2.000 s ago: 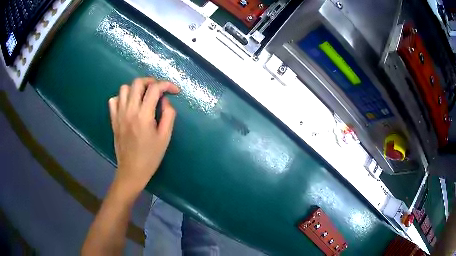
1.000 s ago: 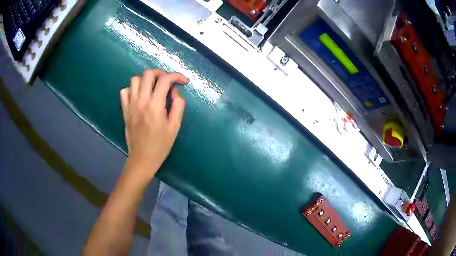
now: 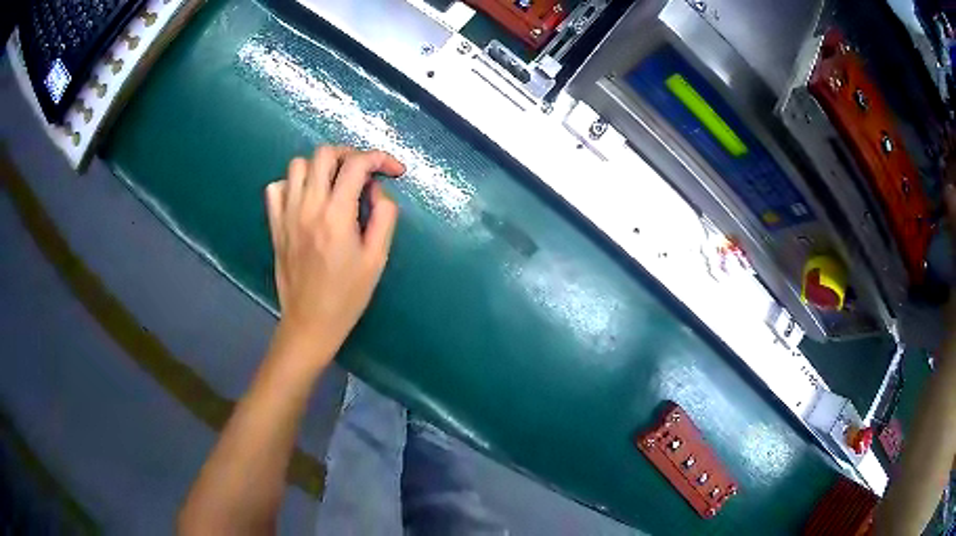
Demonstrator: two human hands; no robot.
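Observation:
My left hand (image 3: 333,236) is over the green-matted bench (image 3: 440,314), back of the hand up, fingers bent and thumb apart from the index finger. No object shows in it. A red-brown carrier fixture (image 3: 687,461) with a row of metal spots lies loose on the mat at the lower right. My right forearm enters at the right edge; its hand cannot be made out. Another carrier (image 3: 881,147) sits on the machine at the upper right, and one more (image 3: 521,16) shows at the top edge.
A white rail (image 3: 629,236) runs diagonally along the bench. Behind it are the control panel (image 3: 723,136) with a lit display and a red emergency stop (image 3: 824,290) on yellow. Stacked carriers (image 3: 842,510) stand lower right. A black tray (image 3: 73,37) lies over a cream rack (image 3: 79,131) upper left.
The view has shifted slightly. My left hand appears a little further right over the mat, its pose much the same. More of my right forearm shows at the right edge.

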